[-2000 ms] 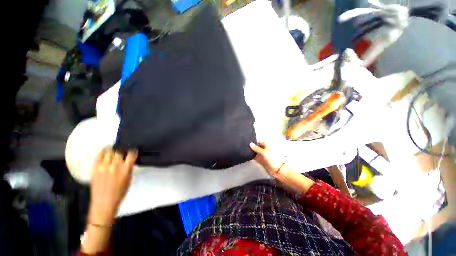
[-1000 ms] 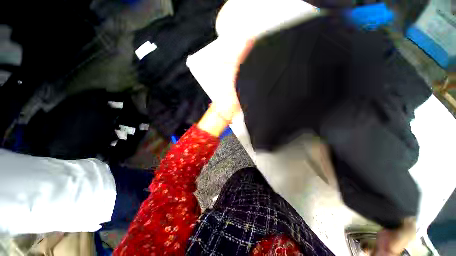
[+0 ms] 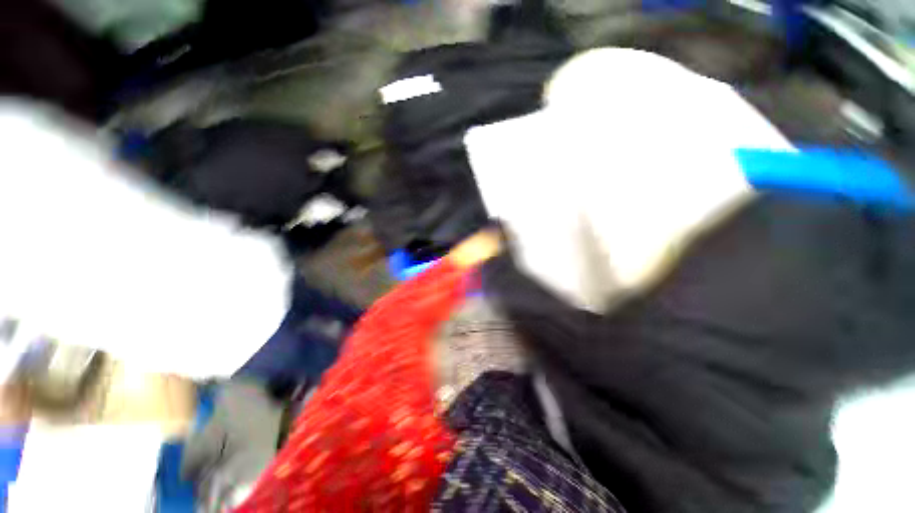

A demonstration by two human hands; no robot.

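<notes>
The black garment (image 3: 702,341) lies over the near and right part of the white-covered board (image 3: 612,150) and hangs down its near edge. It is blurred by motion. My left hand (image 3: 476,247) is mostly hidden; only a blurred bit of wrist shows beyond the red sleeve, at the garment's left edge beside the board's corner. Whether its fingers grip the cloth cannot be told. My right hand is out of the picture.
A bright blue rail (image 3: 823,174) lies along the board's far edge. Piled dark clothing (image 3: 431,150) with white labels is beyond the board's left side. A large white covered form (image 3: 140,250) stands at the left.
The view has swung left. The garment has moved toward the near side, baring the board's rounded end. My left hand has become mostly hidden, and my right hand has left the picture.
</notes>
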